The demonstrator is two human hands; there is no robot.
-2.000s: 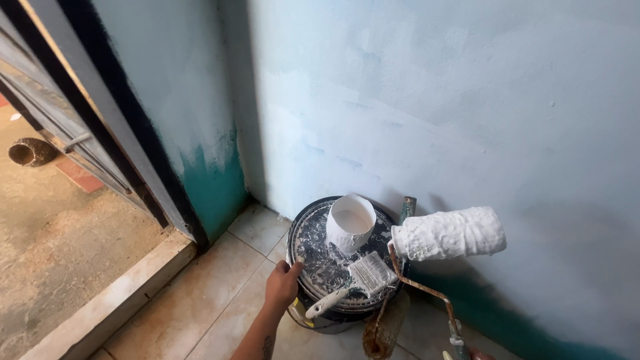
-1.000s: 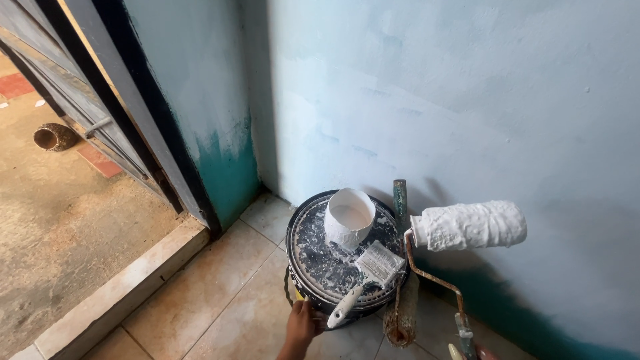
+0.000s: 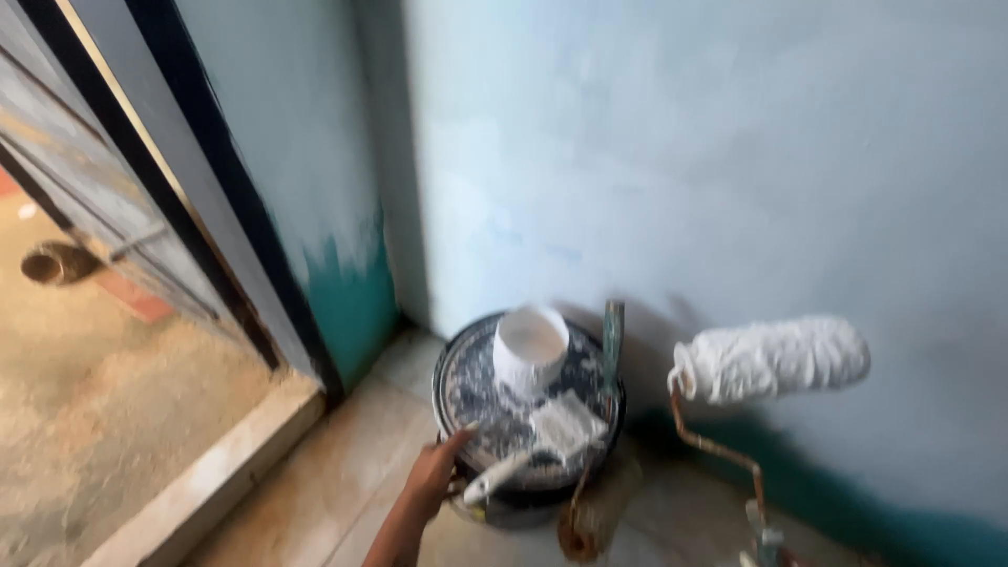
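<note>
My left hand (image 3: 442, 466) is at the left rim of a paint bucket, its thumb over the edge of the black, paint-spotted lid (image 3: 480, 425); its other fingers are hidden. A white paint-coated cup (image 3: 529, 354) stands on the lid, beside a flat paintbrush (image 3: 567, 429) whose handle points to the lower left. At the bottom right my right hand (image 3: 776, 557), mostly cut off by the frame edge, holds a paint roller; its white, paint-loaded sleeve (image 3: 780, 358) is raised near the wall. A second, brownish roller (image 3: 587, 516) leans beside the bucket, its green handle upright behind the lid.
The wall (image 3: 693, 157) is pale blue with darker teal low down. At the left are a dark door frame (image 3: 244, 173), a raised threshold (image 3: 213, 480) and a metal door. Outside lies a round hollow object (image 3: 59, 264). Floor tiles (image 3: 362, 465) surround the bucket.
My left hand has moved from the bucket's lower front up to its left rim since one second ago. The roller remains in my right hand, and the view has shifted slightly.
</note>
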